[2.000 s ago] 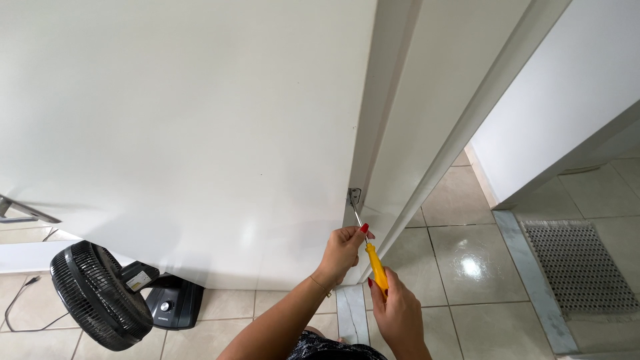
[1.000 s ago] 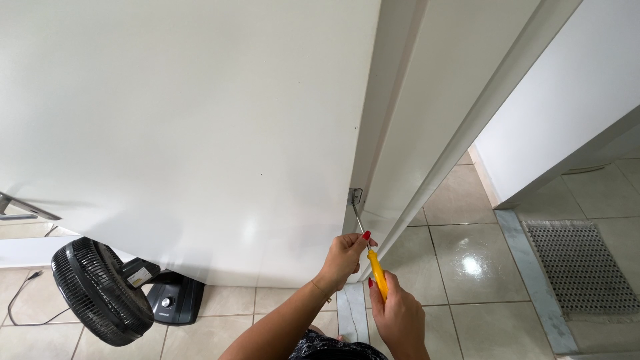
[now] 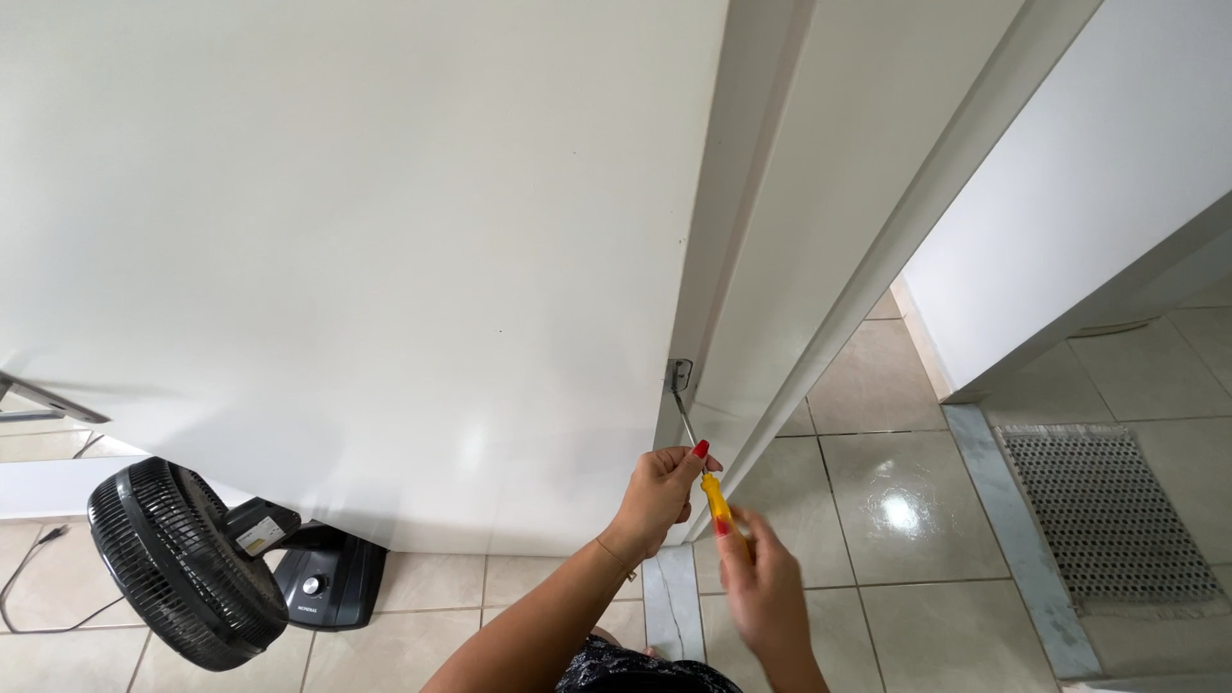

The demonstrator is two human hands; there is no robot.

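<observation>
My right hand (image 3: 765,592) is closed around the yellow handle of a screwdriver (image 3: 717,502), its outline slightly blurred. The thumb and fingers of my left hand (image 3: 659,491) pinch the metal shaft just above the handle. The shaft slants up to a metal hinge (image 3: 680,373) between the edge of a white door (image 3: 462,289) and the white door frame (image 3: 847,212). The tip is at the lower part of the hinge; whether it sits in a screw head cannot be told.
A black fan (image 3: 183,563) stands on the tiled floor at lower left, its cord beside it. A metal door handle (image 3: 53,399) is at the far left. Right of the frame are a white wall (image 3: 1078,173), a stone threshold strip (image 3: 1020,539) and a woven mat (image 3: 1107,520).
My right hand has shifted and turned a little on the screwdriver handle. My left hand stays at the shaft, and the tip stays at the hinge.
</observation>
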